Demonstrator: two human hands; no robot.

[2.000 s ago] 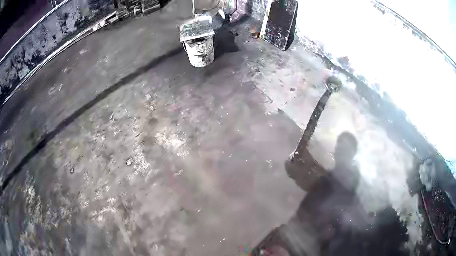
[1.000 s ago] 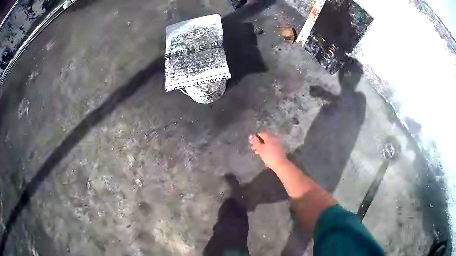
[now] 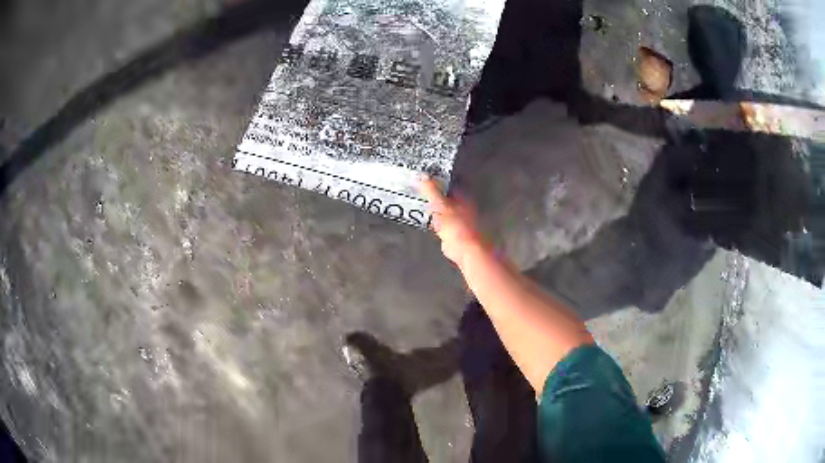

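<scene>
A flat printed cover board (image 3: 362, 99), pale with dark worn marks and upside-down lettering along its near edge, lies at the top centre. My right hand (image 3: 448, 226) is at the board's near right corner, with a fingertip on its top face and the corner between the fingers. The other fingers are partly hidden. The bare forearm and teal sleeve come up from the lower right. The bucket under the board is hidden. My left hand is out of the picture.
Stained concrete ground (image 3: 217, 298) surrounds the board. My dark trouser legs (image 3: 497, 389) and a shoe (image 3: 355, 354) show at the bottom. A brown object (image 3: 654, 72) lies at the upper right, near a pale strip (image 3: 751, 116). Shadows cross the ground at the right.
The view has moved closer to the board, which now looks larger and tilted. My right hand has come into view and reached forward from open ground to the board's corner.
</scene>
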